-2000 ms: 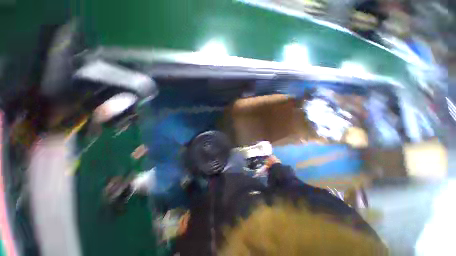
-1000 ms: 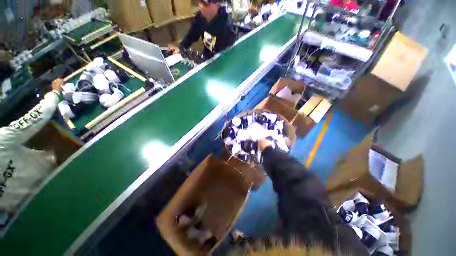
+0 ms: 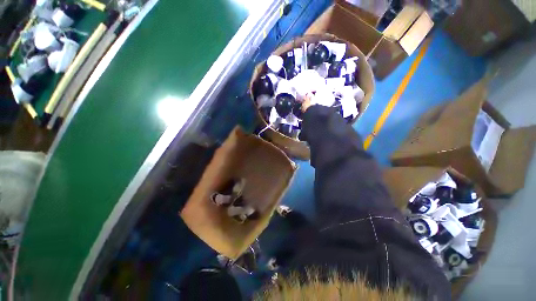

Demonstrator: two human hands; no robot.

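A round-bulged carton (image 3: 366, 79) at upper centre is full of white-and-black security cameras (image 3: 285, 104). My right arm in a dark sleeve reaches up to it from the lower right. My right hand (image 3: 307, 103) is small and overexposed among the cameras near the carton's middle; its fingers are mostly hidden, so its grip is unclear. A small pale shape beside a dark patch, right of the lower carton, may be my left hand or a part; I cannot tell.
A brown carton (image 3: 267, 159) below holds a few cameras. Another camera-filled carton (image 3: 487, 235) stands lower right beside an open-flapped carton (image 3: 441, 144). A green conveyor (image 3: 111, 132) runs along the left. Cameras (image 3: 47, 36) lie across it. Smaller cartons (image 3: 358, 32) stand behind.
The view has tilted down and closer, so the cartons sit higher and look larger. My right hand remains at the round-bulged carton. The people across the conveyor have mostly left view.
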